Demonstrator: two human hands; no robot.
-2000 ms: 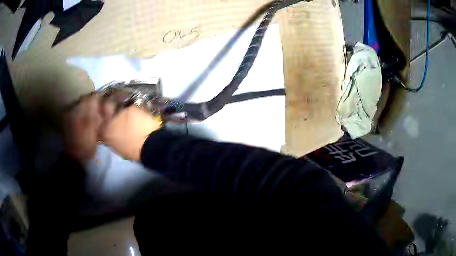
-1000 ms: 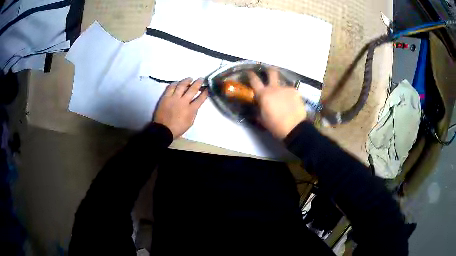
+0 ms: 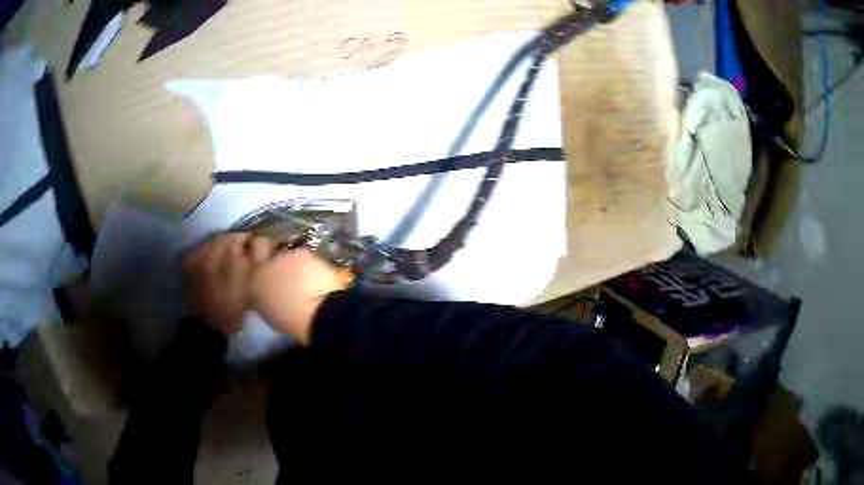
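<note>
A white garment panel (image 3: 275, 123) lies on the tan pressing table (image 3: 616, 161). A long black seam line (image 3: 379, 174) runs across it. The steam iron (image 3: 322, 216) rests on the panel's left half, below the line. My right hand (image 3: 289, 284) is around the iron's handle, mostly hidden by the hand. My left hand (image 3: 216, 279) is blurred and close beside my right hand, over the panel's left part; its fingers are unclear. The dark wrapped iron hose (image 3: 483, 194) runs from the iron's rear up across the panel.
White panels with black bands (image 3: 24, 208) hang at the left edge. Dark cloth pieces (image 3: 180, 21) lie at the far left. A crumpled pale cloth (image 3: 711, 161) is at the right edge. A dark box (image 3: 696, 298) stands at the lower right.
The iron and my right hand have moved left across the panel. My left hand has moved left, close beside my right. The view has shifted, and the hose now lies over the panel.
</note>
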